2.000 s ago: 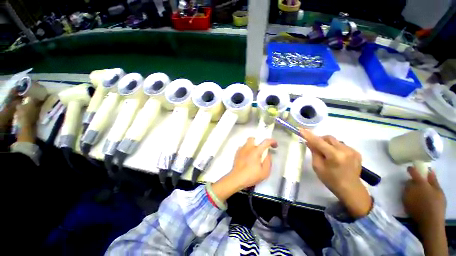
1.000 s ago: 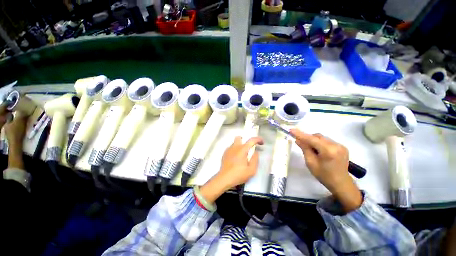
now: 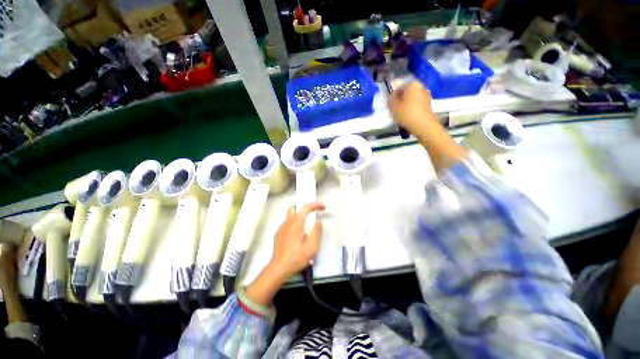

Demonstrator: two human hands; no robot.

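Observation:
Cream hair dryers stand in a row on the white work surface. My left hand [image 3: 296, 238] is closed around the handle of one hair dryer [image 3: 305, 184], whose round barrel end faces up. Another hair dryer [image 3: 350, 203] lies just to its right, untouched. My right hand [image 3: 412, 105] is reached out to the far shelf between the two blue bins, slightly blurred. It appears closed on the small hammer [image 3: 403, 132], whose dark grip shows below the hand and thin shaft above it. The hammer's head is not clear.
A blue bin of small silvery pieces [image 3: 328, 97] and a second blue bin with whitish bags [image 3: 449, 70] sit on the far shelf. A white post [image 3: 251, 70] stands left of them. A hair dryer [image 3: 497, 137] lies at the right, partly behind my sleeve. Another person's arm shows at far left.
My right hand has moved with the hammer away from the held dryer, up to the far shelf. My left hand stays on the handle. The view has turned and tilted.

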